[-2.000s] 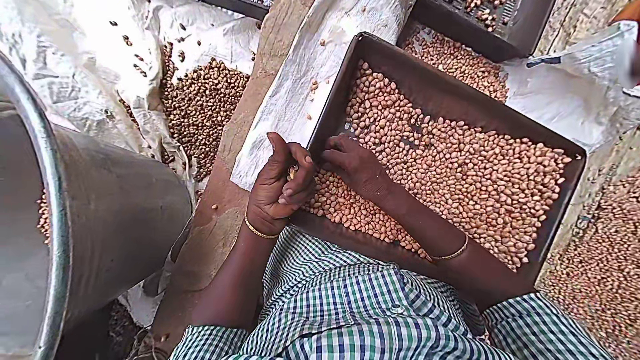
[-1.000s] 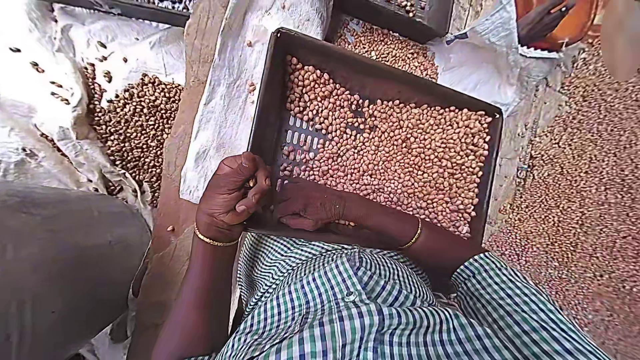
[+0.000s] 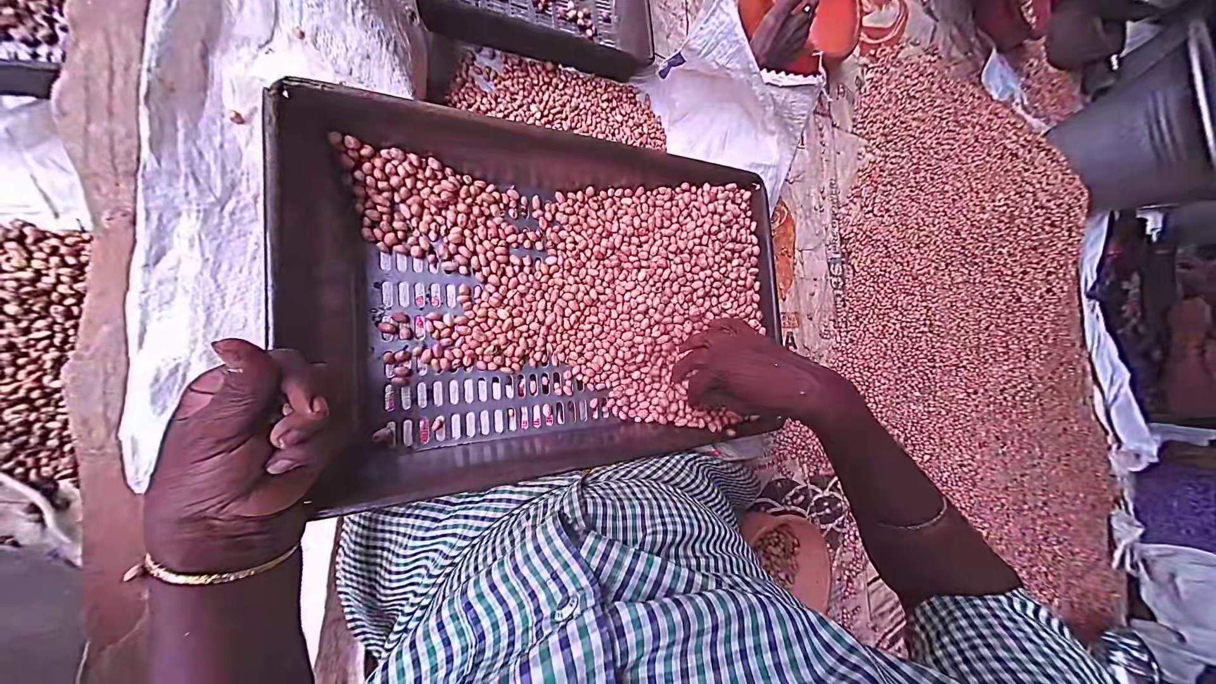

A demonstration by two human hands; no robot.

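Note:
A dark rectangular tray (image 3: 513, 142) with a slotted bottom rests by my lap, tilted a little in view. Pinkish-brown peanut kernels (image 3: 608, 275) cover its upper and right parts, while slots show bare at the lower left. My left hand (image 3: 242, 437), with a gold-coloured bangle at the wrist, is at the tray's left wall, its fingers curled; whether something small is inside them is hidden. My right hand (image 3: 736, 370) lies palm down on the kernels near the lower right corner, fingers bent into them.
Beyond the tray are another slotted tray (image 3: 541, 38), a kernel pile (image 3: 560, 104) and a white sack (image 3: 727, 104). A large spread of kernels (image 3: 959, 313) lies right, with a metal bucket (image 3: 1140, 133) behind. Darker seeds or nuts (image 3: 33, 351) lie left. Another person's hand (image 3: 784, 33) is near an orange container (image 3: 836, 28).
My right hand has moved from the tray's left end across to its lower right part. More bare slots show at the lower left. The view has shifted right.

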